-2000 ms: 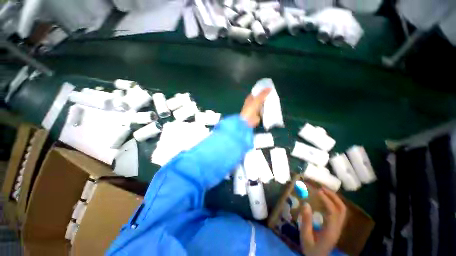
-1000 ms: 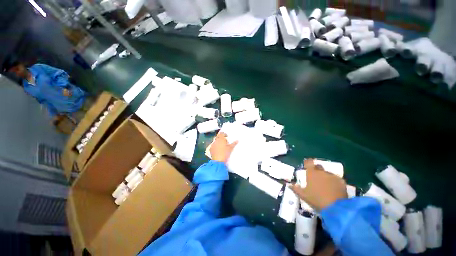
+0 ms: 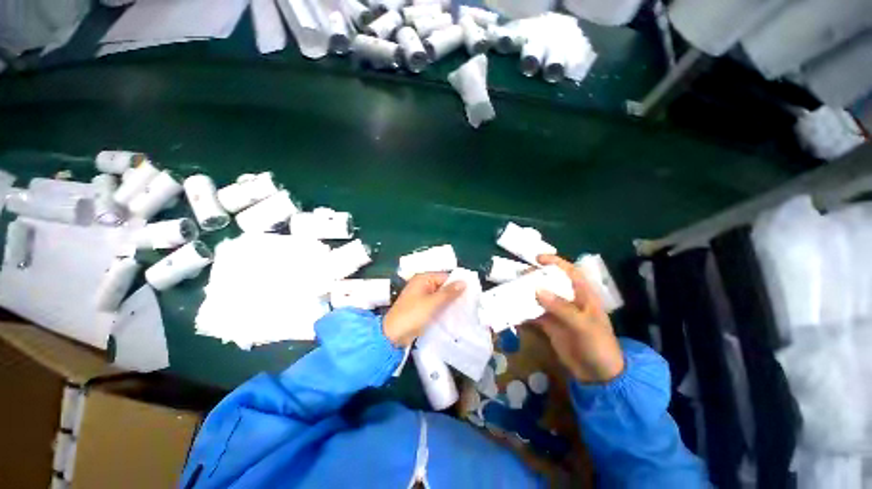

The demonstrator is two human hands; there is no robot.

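My left hand (image 3: 418, 308) holds a limp white foam bag (image 3: 461, 329) in front of my chest. My right hand (image 3: 577, 320) holds a white cylindrical lamp housing (image 3: 521, 296) lying nearly level, its left end at the bag's upper right edge. I cannot tell if the end is inside the bag. Below my hands, a small open carton (image 3: 550, 368) holds white and blue round discs (image 3: 517, 393). Another lamp housing (image 3: 436, 378) lies below the bag. A pile of flat foam bags (image 3: 263, 287) lies left of my left hand.
Several loose white tubes (image 3: 205, 201) lie on the green belt (image 3: 373, 124) at left. More tubes (image 3: 411, 48) and a bagged unit (image 3: 471, 91) lie on its far side. A large carton (image 3: 134, 435) stands at lower left. Black stacked trays (image 3: 751, 329) stand at right.
My left hand has left the foam bag pile with a bag. My right hand has lifted a lamp housing from the group beside it. The view has swung right, and the person at left is out of view.
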